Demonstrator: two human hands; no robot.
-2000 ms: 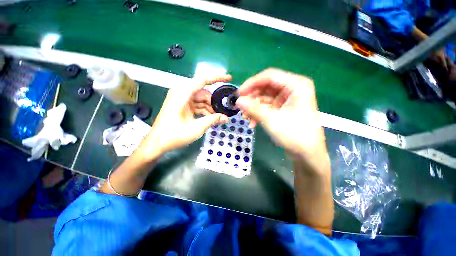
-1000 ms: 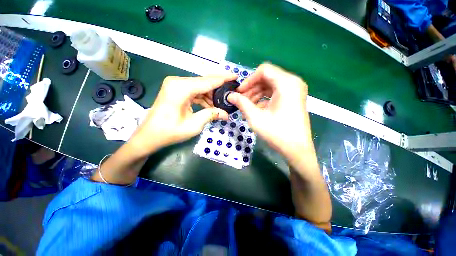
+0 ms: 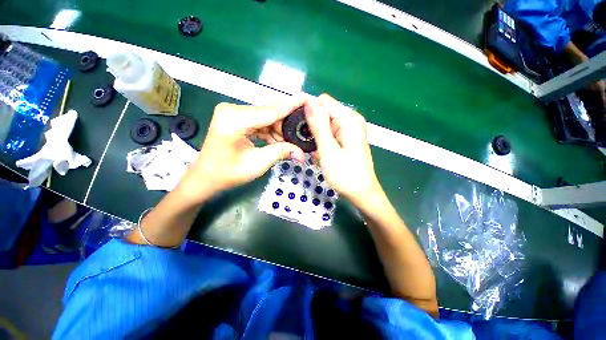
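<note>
My left hand (image 3: 232,143) is bare and holds a round black housing (image 3: 297,131) by its left edge. My right hand (image 3: 339,143) is bare and holds the right side of the same housing, its fingers partly covering it. The housing is tilted up, with a lighter ring at its centre. Whether a small insert is in my fingers is hidden. A pale blister tray (image 3: 297,192) with rows of dark round dots lies on the bench just below my hands, its upper part covered by them.
A squeeze bottle (image 3: 147,85), spare housings (image 3: 144,131) and a crumpled white cloth (image 3: 161,163) are on the left. A limp white piece (image 3: 56,151) and blue film (image 3: 33,106) lie farther left. Clear plastic bags (image 3: 475,242) lie right. The green belt (image 3: 399,73) carries round parts.
My right fingers have moved inward and now lie upright against the housing, closer to my left hand. The round parts on the belt have shifted left in view.
</note>
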